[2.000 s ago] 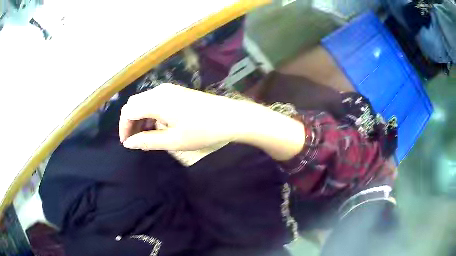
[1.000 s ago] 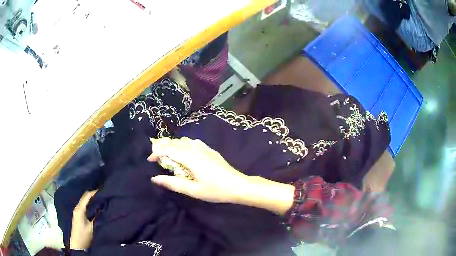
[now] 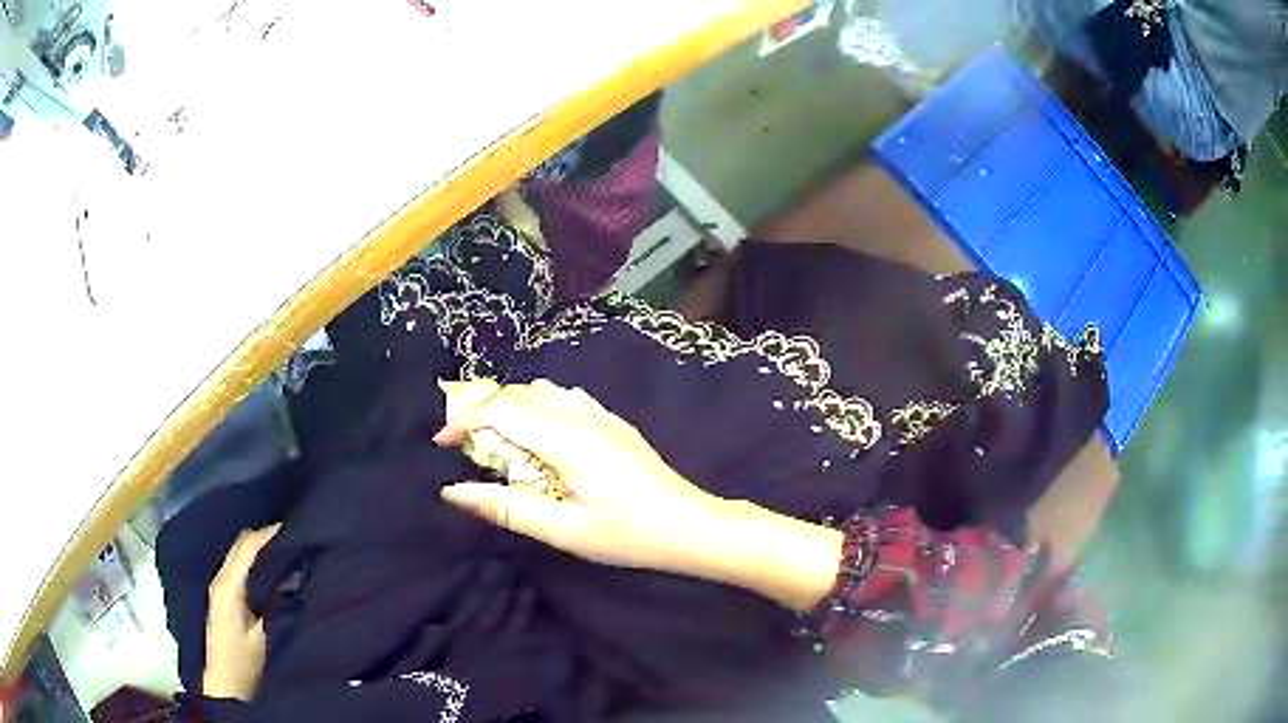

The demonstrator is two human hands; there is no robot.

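Note:
A large dark garment piece (image 3: pixel 636 424) with pale scalloped embroidery lies across my lap, partly under the table's edge. My right hand (image 3: pixel 593 487) reaches in from the right over the dark cloth. Its thumb and fingers curve around a small pale patterned thing (image 3: pixel 516 466), partly hidden in the palm; I cannot tell whether it is a slip or embroidery. My left hand (image 3: pixel 237 614) is at the lower left, holding the cloth's edge, with its fingers partly hidden.
The white table (image 3: pixel 283 156) with a yellow-brown edge fills the upper left. A brown carton (image 3: pixel 855 219) and a blue crate or panel (image 3: pixel 1052 233) are beyond the cloth. Maroon cloth (image 3: pixel 600 212) hangs near the table edge. Denim-like cloth is at the top right.
My right hand has moved down and right from near the table edge onto the cloth. My left hand has come into view on the cloth. The embroidery now lies spread out, no longer behind my forearm.

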